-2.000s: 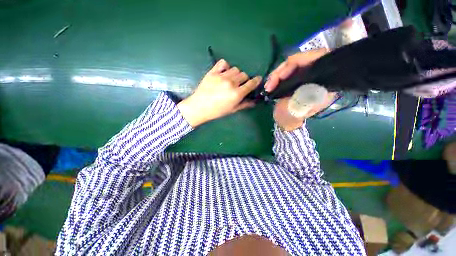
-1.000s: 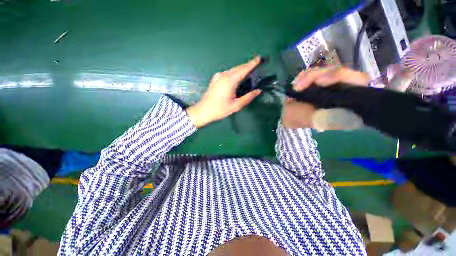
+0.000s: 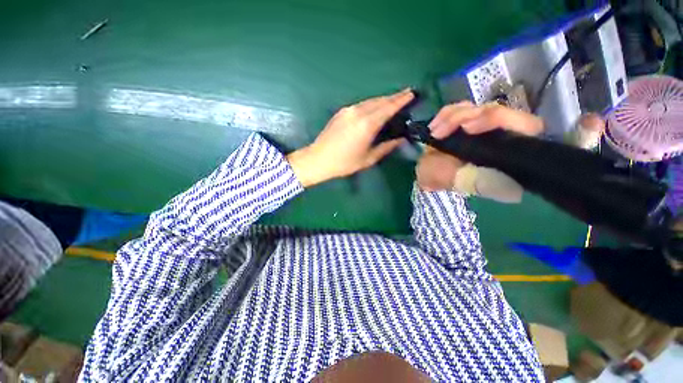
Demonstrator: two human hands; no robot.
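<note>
My right hand (image 3: 479,127) grips the long black electric screwdriver (image 3: 539,168) near its front end. The screwdriver lies nearly level, its rear reaching to the right. A white covering shows on my right hand. My left hand (image 3: 356,138) holds a small black housing (image 3: 392,129) between thumb and fingers, partly hidden by them. The screwdriver's tip is at the housing's right side; whether it touches a screw cannot be seen.
The screw feeder (image 3: 490,72), white-silver with blue edges, stands at the upper right. A pink fan (image 3: 650,118) is at the right. A thin metal pin (image 3: 94,30) lies on the green bench (image 3: 187,164) at the upper left. Cardboard boxes (image 3: 550,348) stand on the floor.
Two seconds ago my hands were close together with the screwdriver angled up to the right. Its rear has swung down towards me. My left hand has opened, then moved right and closed around the housing.
</note>
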